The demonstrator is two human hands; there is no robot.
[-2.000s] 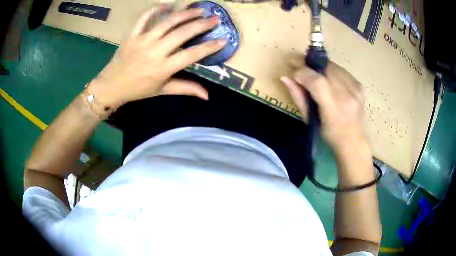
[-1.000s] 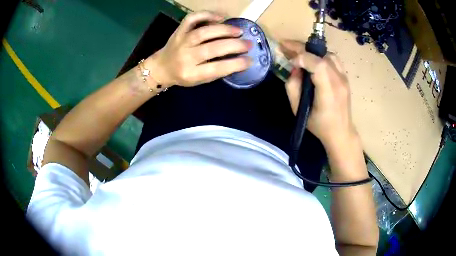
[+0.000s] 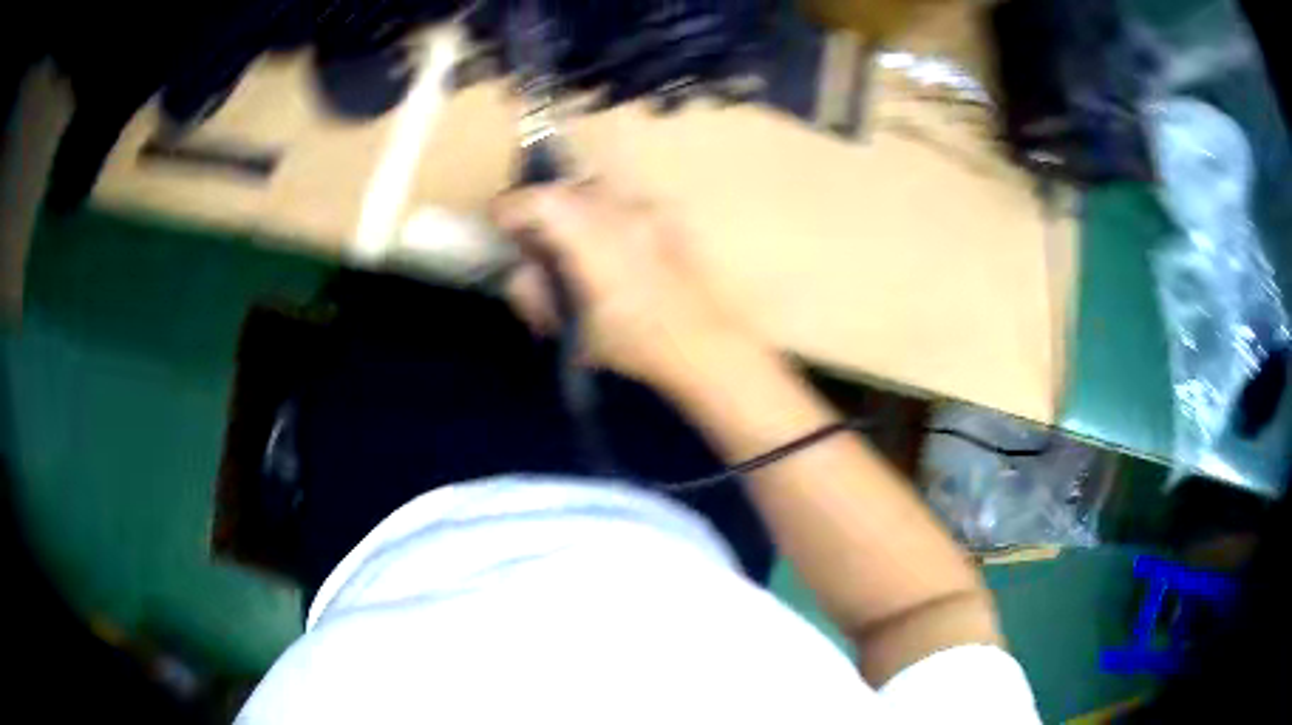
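The view is blurred. My right hand (image 3: 609, 269) is closed around the black soldering iron (image 3: 539, 159), whose metal barrel points away from me over the cardboard (image 3: 850, 241). Its black cord (image 3: 758, 460) runs back across my forearm. My left hand is not in view. Dark small parts (image 3: 666, 50) lie in a blurred heap beyond the iron. A dark round cover (image 3: 361, 82) lies on the cardboard to the left. A pale strip (image 3: 404, 156) lies between that cover and my hand.
A dark box-like thing (image 3: 1070, 92) stands at the back right. Clear crumpled plastic lies at the right (image 3: 1204, 269) and below the bench edge (image 3: 1006, 482). A blue stool (image 3: 1169, 616) is at lower right. A dark open carton (image 3: 234, 467) is left of my lap.
The view has swung to the right. My left hand and the cover it held have gone out of view. My right hand still holds the iron and shows further left in the picture.
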